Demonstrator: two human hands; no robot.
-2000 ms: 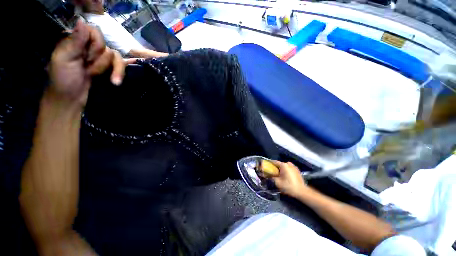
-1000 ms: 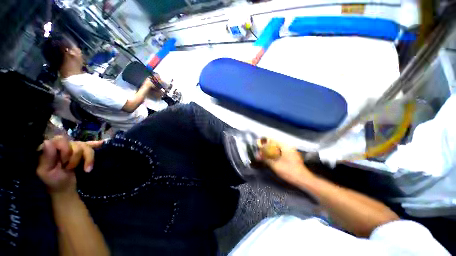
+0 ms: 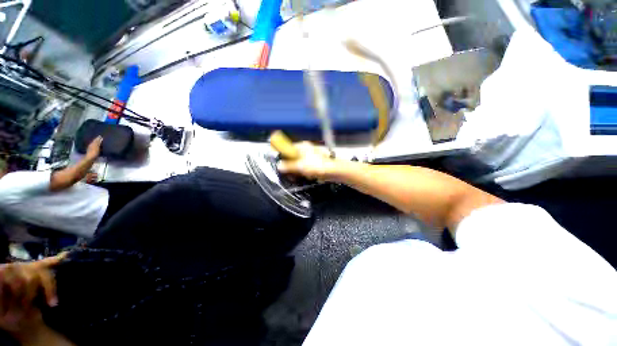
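Note:
The steam iron [image 3: 277, 186] has a silver soleplate and a yellow-brown handle. My right hand [image 3: 308, 164] is closed around the handle and holds the iron tilted against the edge of the dark garment [image 3: 189, 230]. The garment hangs in front of the table, with sparkly trim at its lower left. My left hand [image 3: 27, 287] is at the lower left edge, partly cut off, with its fingers curled at the garment's trimmed neck. Their exact hold on the cloth is dark and hard to tell.
The navy padded board [image 3: 284, 101] stands on the white table cover [image 3: 379, 40]. A blurred yellow hose crosses its right end. The iron rest [image 3: 453, 88] is at the right, with white cloth [image 3: 521, 149] beside it. A person [image 3: 54, 196] works at the left beside a dark pad [image 3: 105, 140].
The view has turned, so the table and board lie more level. The iron has moved left and up in the picture, still in my right hand. My left hand has shifted to the lower left edge.

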